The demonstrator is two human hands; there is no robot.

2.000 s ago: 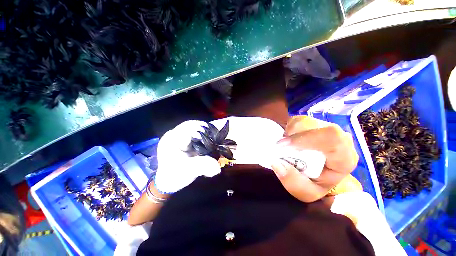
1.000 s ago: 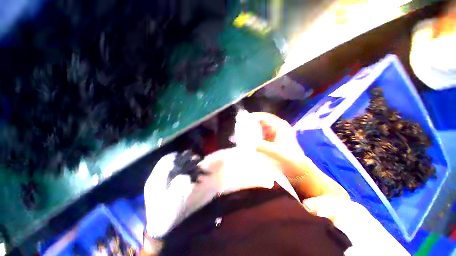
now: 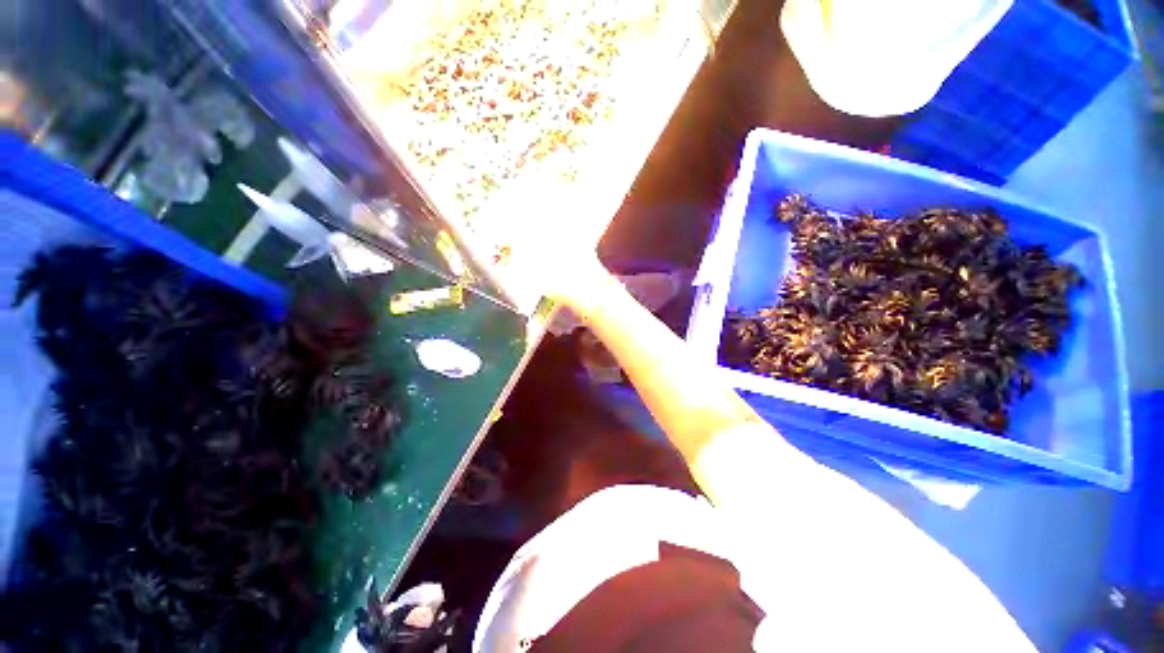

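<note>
My left hand [image 3: 423, 597], in a white glove, is cut off by the bottom edge. It holds a black spiky piece [image 3: 398, 625] beside the bench edge. My bare right hand [image 3: 549, 271] is stretched out over the near corner of the bright neighbouring surface [image 3: 613, 166]. Glare washes it out, so its fingers and anything in them cannot be made out. A small white oval object [image 3: 448, 357] lies on the green bench [image 3: 428, 421], left of my right forearm. A large heap of black spiky pieces [image 3: 166, 472] covers the bench's left part.
A blue crate [image 3: 1117, 370] at the right holds brown-gold spiky pieces [image 3: 906, 306]. Short yellow pieces [image 3: 425, 300] and clear plastic [image 3: 300, 223] lie by the bench corner. Tiny gold-tan parts [image 3: 511, 89] cover the bright surface. A white-covered part of another person [image 3: 881, 51] is at the top.
The view has swung right. My right hand has moved from in front of my body out to the bright surface. My left hand, still with the black piece, is now at the bottom edge.
</note>
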